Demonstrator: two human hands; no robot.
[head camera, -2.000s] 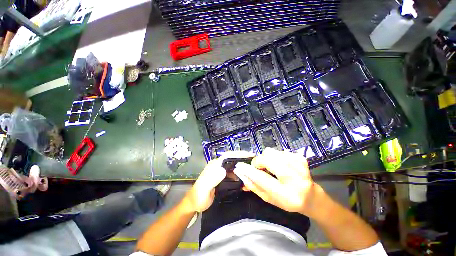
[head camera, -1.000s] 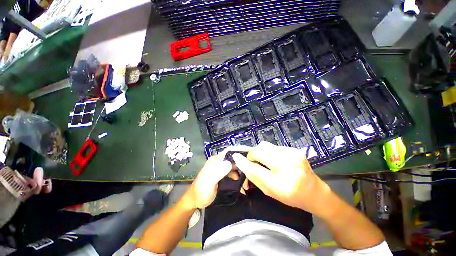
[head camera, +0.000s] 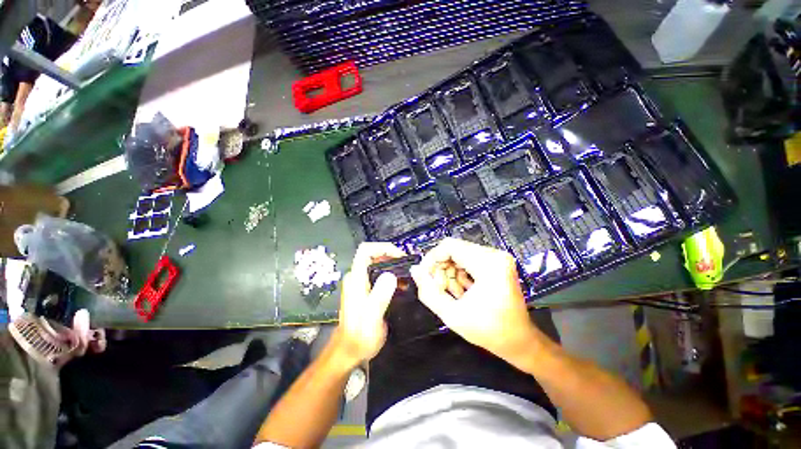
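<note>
My left hand is shut on a dark phone-size housing, seen nearly edge-on above the bench's front edge. My right hand is at the housing's right end, thumb and fingertips close together there and the other fingers curled. Whether a small part is between its fingertips is too small to tell. A shiny black blister tray lies behind and to the right, with dark housings in several pockets. A heap of small white parts lies left of my hands.
Red frames lie at the back and left. Also there are stacked black trays, a white grid, a clear plastic bag, a white bottle and a green-yellow item. Another person's hand shows at far left.
The housing has gone from hanging down below my fingers to nearly edge-on. My right hand has turned, its fingers now curled with the palm side showing. The view has shifted slightly.
</note>
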